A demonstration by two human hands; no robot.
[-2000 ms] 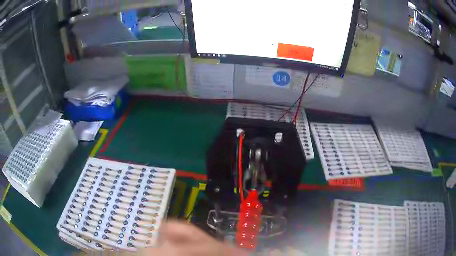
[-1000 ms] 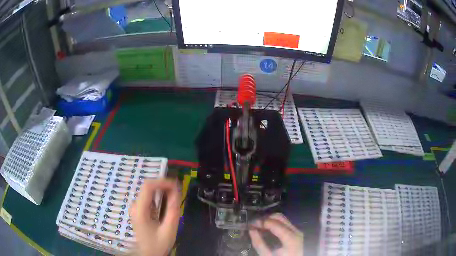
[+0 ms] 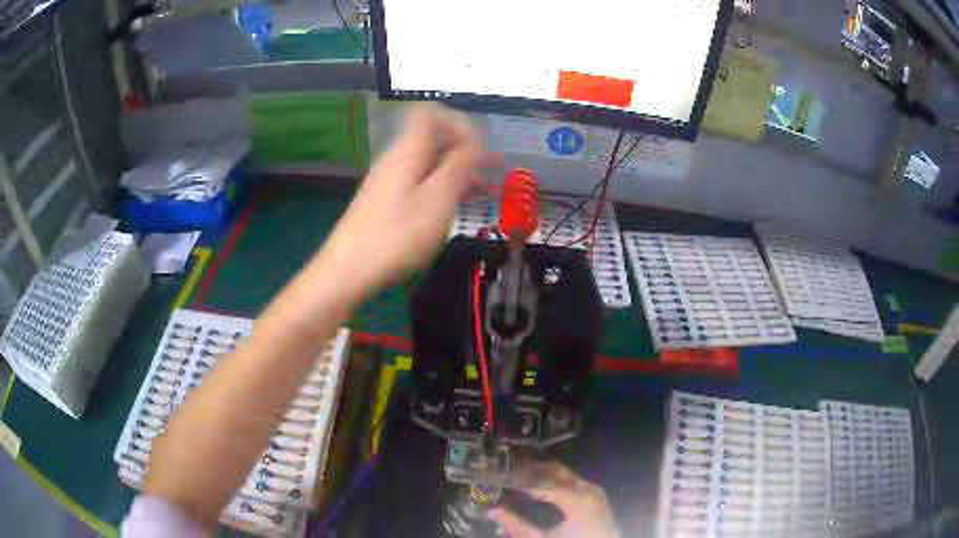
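The black test fixture (image 3: 447, 315) stands at the centre. Its red ribbed toggle handle (image 3: 518, 202) is upright. My left hand (image 3: 421, 179), blurred, is raised just left of the handle with fingers apart, no object visible in it. The forearm crosses over the left parts tray (image 3: 158, 384). My right hand (image 3: 563, 502) is at the right side of the clear nest block (image 3: 463, 462). Its fingertips are beside a small round part (image 3: 484, 492) at the nest's front; whether they grip it cannot be told.
The monitor (image 3: 526, 47) shows a red block. White parts trays lie behind the fixture, at rear right (image 3: 705, 289) and front right (image 3: 736, 468). A tall tray stack (image 3: 74, 315) and a blue bin (image 3: 174, 213) are at left. Thin red and black wires run behind the fixture.
The red handle swung up from lying toward me to upright. My left hand moved from the left tray up beside the handle. My right hand came in to the nest and shifted slightly.
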